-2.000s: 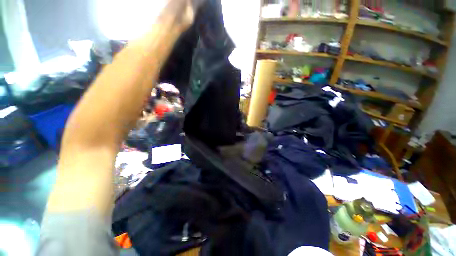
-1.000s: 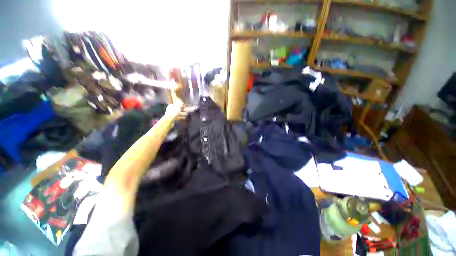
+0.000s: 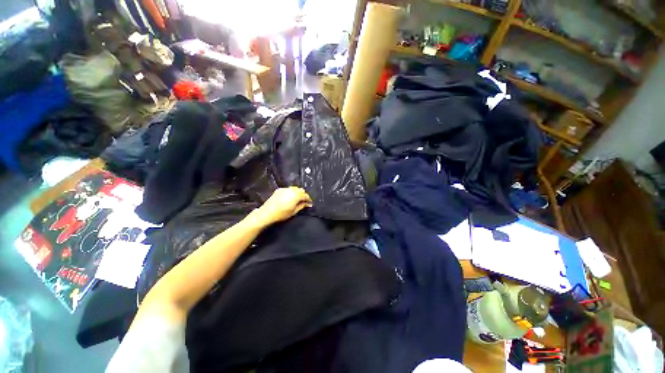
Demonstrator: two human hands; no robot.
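A glossy black jacket (image 3: 328, 160) with a row of pale snap buttons lies on the heap in front of me. My left hand (image 3: 288, 205) reaches in from the lower left and rests at the jacket's lower edge by the buttons. Its fingers are curled; whether they pinch cloth cannot be told. A matte black garment (image 3: 292, 291) lies nearer me, below the hand. A navy garment (image 3: 426, 284) lies to its right. My right hand is out of the picture; only a white shape, perhaps a sleeve, shows at the bottom edge.
A cardboard roll (image 3: 368, 73) stands behind the jacket, beside piled dark clothing (image 3: 437, 116). At right are white papers (image 3: 514, 251), a greenish jar (image 3: 496, 317), orange-handled tools (image 3: 543, 353) and a printed carton (image 3: 589, 342). A cartoon-printed panel (image 3: 73, 229) lies left. Shelves stand behind.
The dark garment that my left hand held up high is down on the heap. My left hand has come back from the jacket's far end to its near edge. The view has tilted down.
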